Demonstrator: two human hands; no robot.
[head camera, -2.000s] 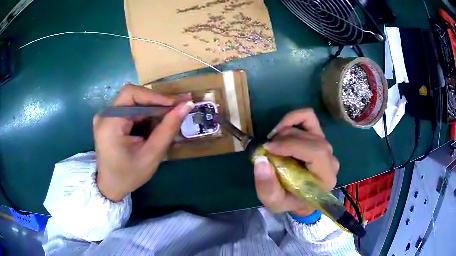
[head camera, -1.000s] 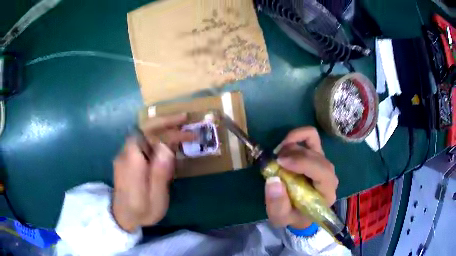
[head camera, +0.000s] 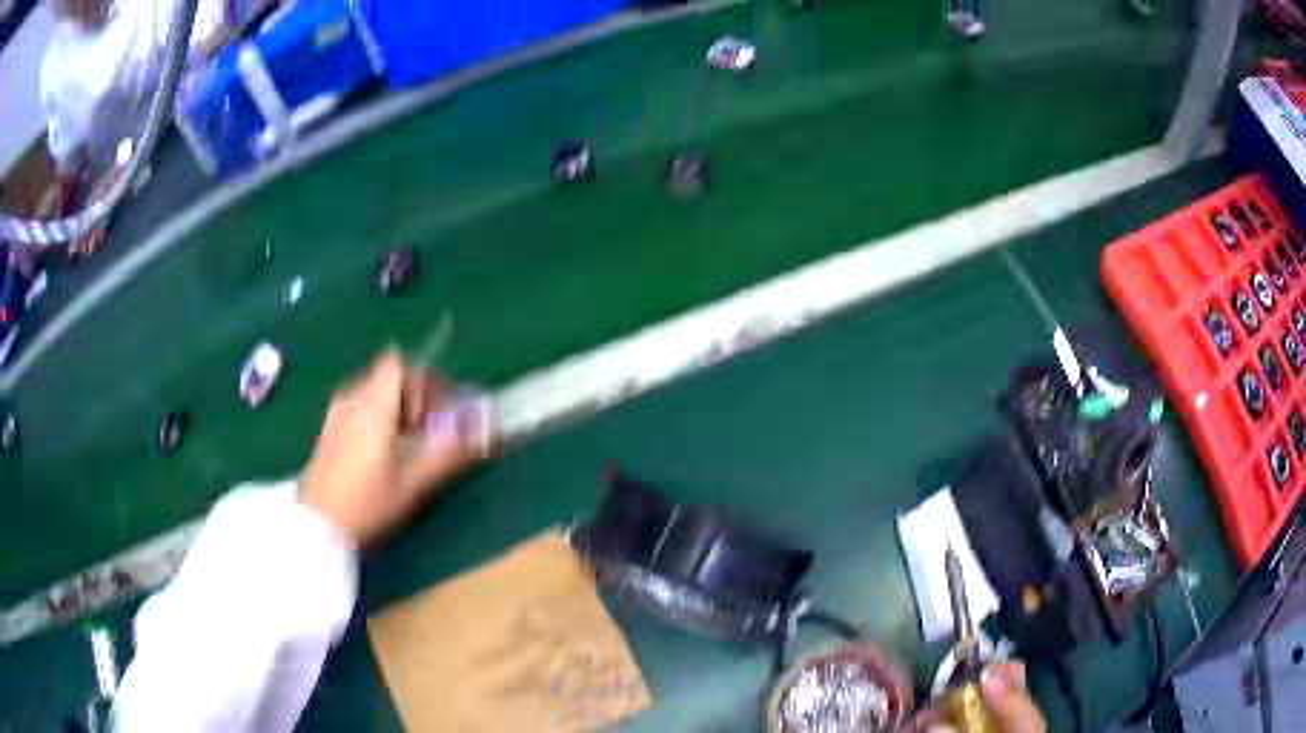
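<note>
My left hand (head camera: 380, 451) is blurred, reaching over the white rail beside the green conveyor. Its fingers pinch a small pale, pinkish thing (head camera: 458, 424) that looks like the watch housing. A thin grey strip, likely the tweezers (head camera: 434, 341), sticks up from the same hand. My right hand (head camera: 1011, 699) is cut off by the bottom edge. It holds the soldering iron by its yellow handle (head camera: 974, 710), with the metal tip (head camera: 957, 590) pointing up over the white paper. The holding fixture is out of view.
Several units, one a white unit (head camera: 259, 372), lie on the green conveyor (head camera: 845, 158) beyond the white rail (head camera: 802, 297). Nearer are the brown sheet (head camera: 458, 630), black fan (head camera: 695, 551), tip cleaner tin (head camera: 838, 695), cluttered iron stand (head camera: 1089, 458) and red parts tray (head camera: 1167, 344). A person's white sleeve shows upper left.
The view has swung up to the conveyor. My left hand has left the fixture and moved forward with the housing, now gone from the fixture. My right hand has moved right with the iron.
</note>
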